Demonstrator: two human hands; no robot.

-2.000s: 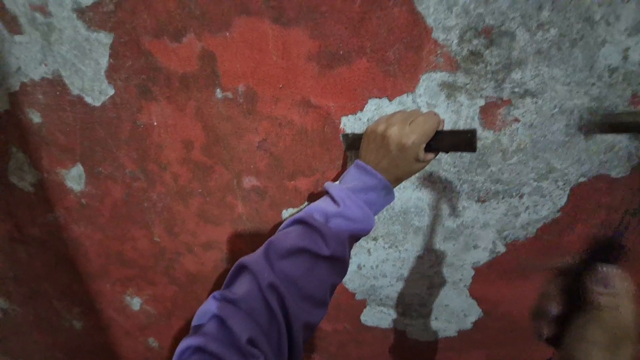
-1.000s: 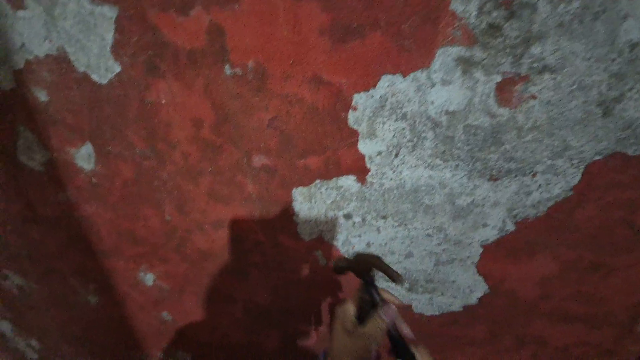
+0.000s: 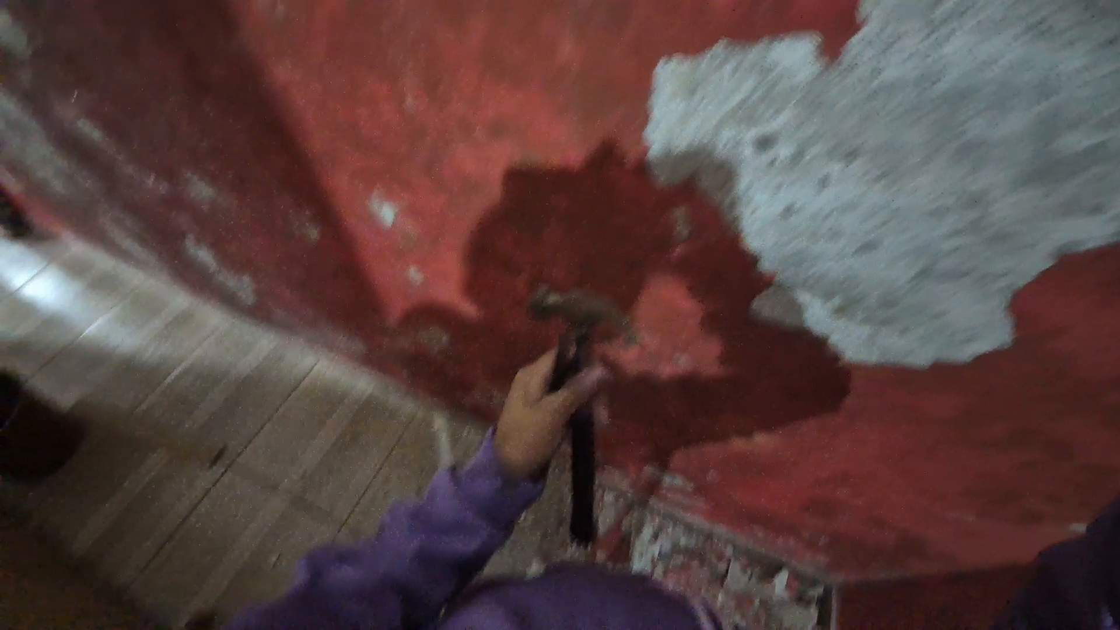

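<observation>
My left hand (image 3: 531,416), in a purple sleeve, is closed around a claw hammer (image 3: 582,311) just below its head, near the middle of the view. The hammer's head is uppermost, in front of the shadowed red wall (image 3: 490,114). A dark straight length (image 3: 582,481) extends below the hand; blur hides whether it is the hammer's handle or a separate bar. My right hand is out of view; a dark sleeve (image 3: 1081,569) shows at the lower right edge. Bare grey plaster (image 3: 919,184) shows on the wall at upper right.
Light tile-like flooring (image 3: 254,437) runs along the wall's foot at left. Paint and plaster chips (image 3: 700,556) lie at the wall's base, bottom centre. A dark, unclear object (image 3: 35,429) stands at the far left. A purple-clothed part of my body (image 3: 577,604) shows at the bottom.
The view has swung down, bringing floor and debris in. Two seconds ago my left hand held a dark bar at the wall and my right hand was at lower right; now the left hand holds the hammer.
</observation>
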